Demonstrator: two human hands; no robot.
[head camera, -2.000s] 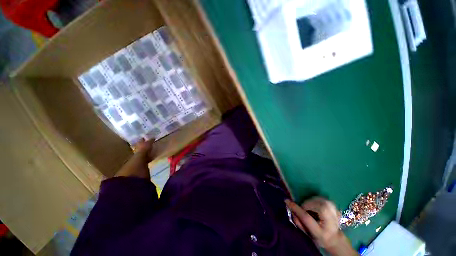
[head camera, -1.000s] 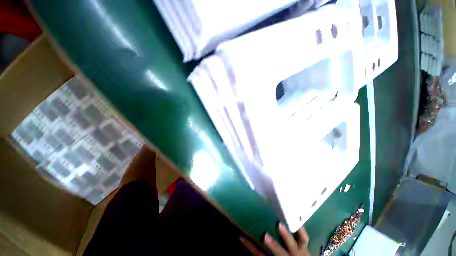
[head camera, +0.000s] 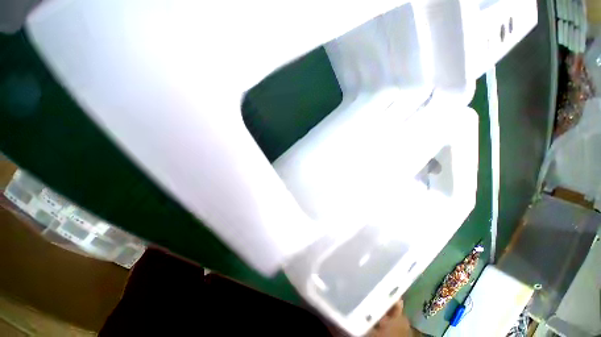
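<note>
A large white plastic housing fills the upper left and middle, close to the camera. Green surface shows through its rectangular window. More white housings overlap it at the right and below. My right hand is at the bottom edge, its fingers against the lower corner of the white housings, partly hidden by them. My left hand is not visible; a dark sleeve shows at the bottom left. A heap of tiny silver-copper pieces lies right of my right hand.
A brown carton at the lower left holds rows of white pieces. A white box and a blue cylinder are at the lower right. A white strip crosses the green surface. Another copper-coloured heap lies at far right.
The view has shifted, with the carton now farther left. The white housings appear much larger and nearer the camera and my right hand. My left hand has left the view.
</note>
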